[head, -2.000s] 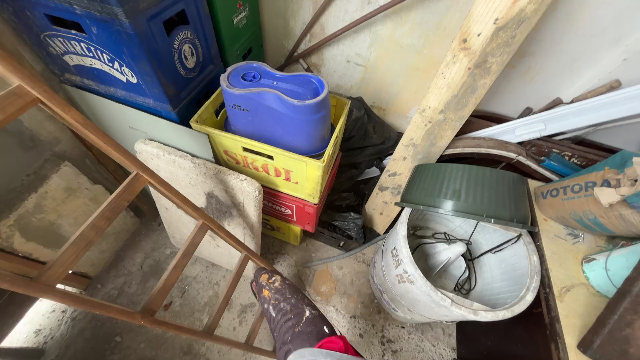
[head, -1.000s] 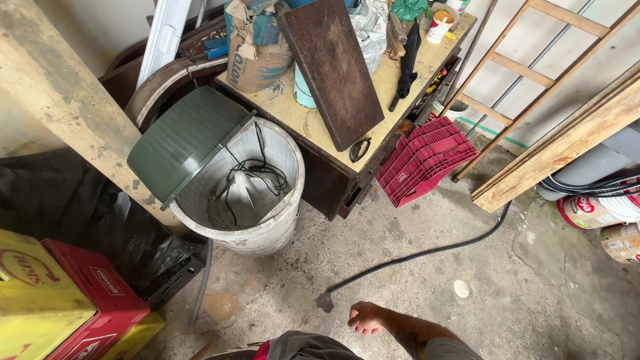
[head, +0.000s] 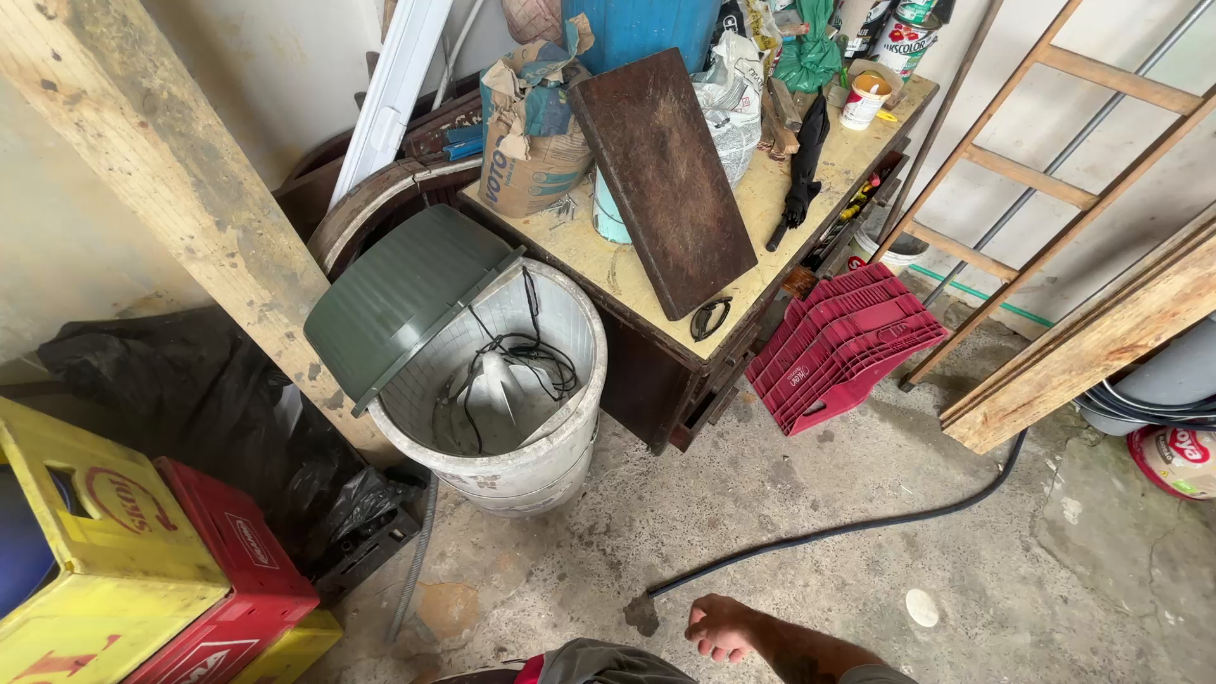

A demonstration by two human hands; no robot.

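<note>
My right hand (head: pixel 724 627) hangs low at the bottom of the view, fingers loosely curled, with nothing seen in it. Just beyond it a black hose (head: pixel 807 537) runs over the concrete floor, its end close to my fingers. My left hand is out of sight. A whitish round tub (head: pixel 513 484) stands ahead, with black cable (head: pixel 541 356) and a pale piece inside it. A dark green plastic basin (head: pixel 408 290) rests tilted on the tub's rim. On the yellowish tabletop (head: pixel 617 275) lean a dark brown board (head: pixel 665 180) and a paper sack (head: pixel 532 152); black-framed glasses (head: pixel 710 318) lie near the edge.
Yellow (head: pixel 114 560) and red (head: pixel 242 551) plastic crates are stacked at left, beside black plastic sheeting (head: pixel 180 399). A wooden beam (head: pixel 190 171) slants behind the tub. A magenta crate (head: pixel 845 347), a wooden ladder (head: pixel 1031 176) and planks (head: pixel 1092 342) stand at right.
The view has swung right from the crates and a ladder. My right hand, outside the oldest frame, shows low in the last two.
</note>
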